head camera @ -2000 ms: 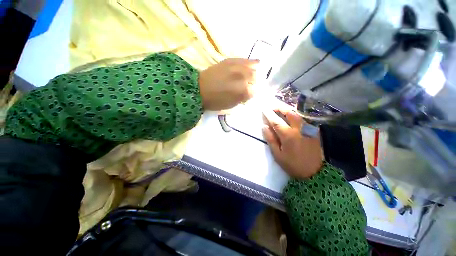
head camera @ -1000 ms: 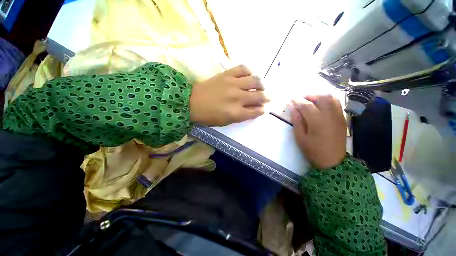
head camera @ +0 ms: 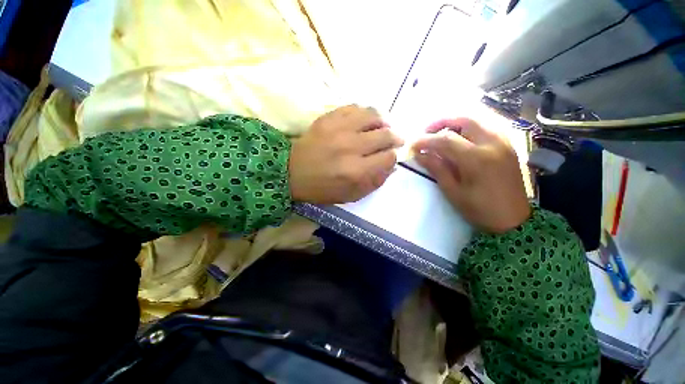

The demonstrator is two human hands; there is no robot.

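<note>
My left hand (head camera: 344, 155) and my right hand (head camera: 478, 171) are close together over the white table, left of the machine head. Their fingers are curled and the fingertips pinch a small pale fabric piece (head camera: 404, 153) between them. Glare washes out its outline. The sewing machine (head camera: 586, 67) is at the upper right, its presser foot area partly lost in bright light. Large yellow fabric (head camera: 203, 60) lies on the table beyond my left forearm.
A black phone (head camera: 574, 187), a red stick (head camera: 620, 196) and blue-handled snips (head camera: 617, 271) lie right of my right hand. The ruler strip (head camera: 375, 244) runs along the front table edge. Crumpled yellow cloth (head camera: 176, 270) hangs below my left forearm.
My hands have moved from beside the needle area towards the front left of the machine and closer together, fingertips now nearly meeting. The camera view has also shifted.
</note>
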